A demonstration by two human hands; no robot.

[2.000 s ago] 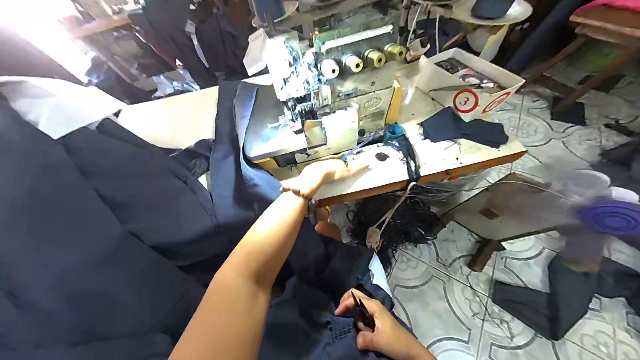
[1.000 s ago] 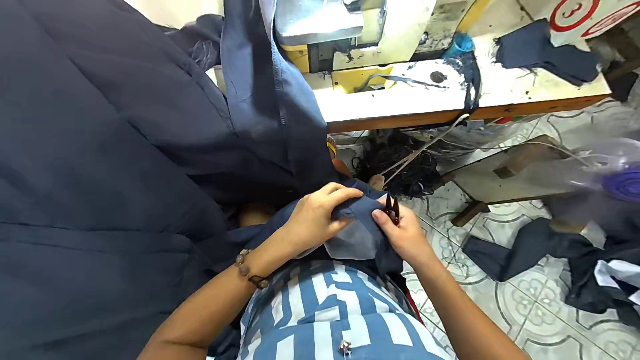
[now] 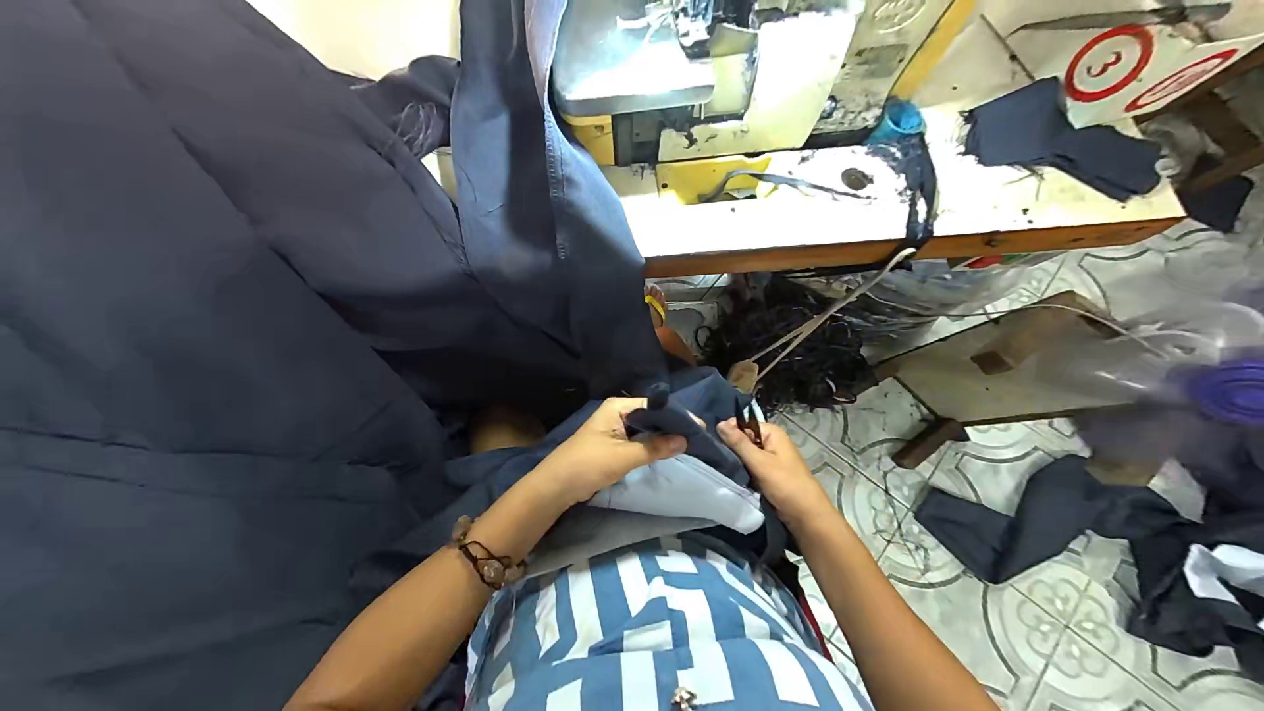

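Note:
My left hand (image 3: pixel 604 449), with a beaded bracelet at the wrist, pinches a fold of navy fabric (image 3: pixel 706 390) above my lap. Close beside it on the right, my right hand (image 3: pixel 775 464) holds small dark thread snips (image 3: pixel 750 425), blades pointing up, and rests against the edge of the same cloth. A light blue-grey fabric piece (image 3: pixel 681 491) lies under and between both hands, over the patterned blue and white shirt. Large navy cloth (image 3: pixel 227 346) spreads over the left side and runs up beside the sewing machine (image 3: pixel 642 69).
A wooden-edged machine table (image 3: pixel 770 229) stands ahead, bearing yellow parts, a blue cup (image 3: pixel 897 120) and folded navy scraps (image 3: pixel 1062 138). Below are a cord (image 3: pixel 829 314), dark thread waste (image 3: pixel 790 346) and a wooden treadle board (image 3: pixel 997 360). Dark cloth pieces (image 3: pixel 1027 513) lie on the tiled floor.
My left hand has come from the machine table's edge down to the cloth at my lap, beside my right hand with the snips. The light fabric is now more exposed. The view has tilted down.

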